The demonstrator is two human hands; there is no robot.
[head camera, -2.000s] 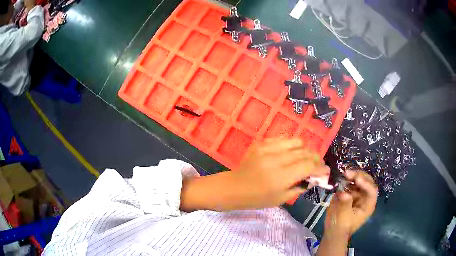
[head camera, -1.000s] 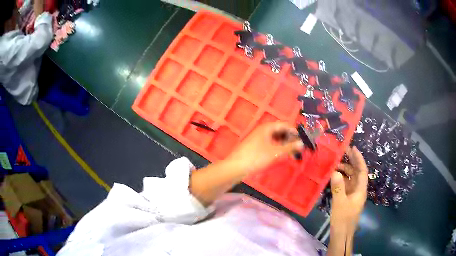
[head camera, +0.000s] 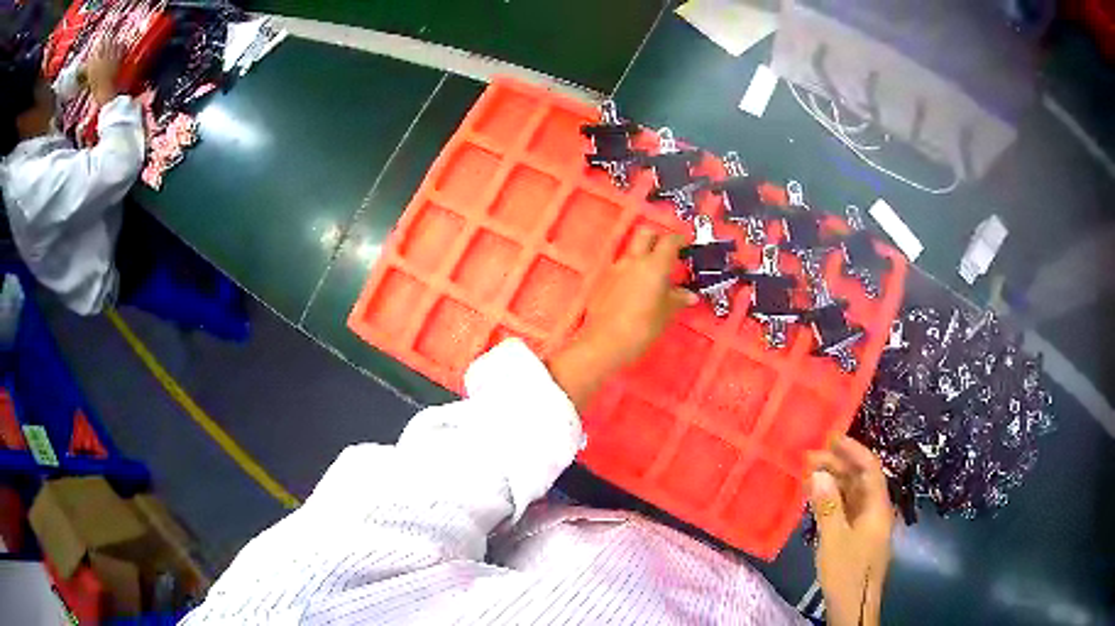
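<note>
The orange-red compartment tray [head camera: 495, 220] lies tilted on the bench. Black square units with silver clip loops [head camera: 773, 296] fill pockets along its far right side, in two rows. My left hand [head camera: 626, 300] is over the middle of the tray, fingers apart beside the leftmost unit of the nearer row [head camera: 709, 261]; nothing shows in it. Its forearm and sleeve cover some near pockets. My right hand [head camera: 852, 495] is at the tray's near right edge, fingers loosely bent, with nothing visible in it. The clip heap [head camera: 960, 410] lies right of the tray.
White paper slips [head camera: 896, 229] and a white cable [head camera: 856, 149] lie behind the tray, near a pale box [head camera: 899, 86]. Another person's white sleeve [head camera: 73, 202] and pink-and-white strips [head camera: 171, 144] are at far left. A cardboard box [head camera: 98, 532] stands lower left.
My left hand moved from the right hand onto the tray carrying a dark unit, which now sits in the nearer row, let go. My right hand came away from the clip work. The view shifted.
</note>
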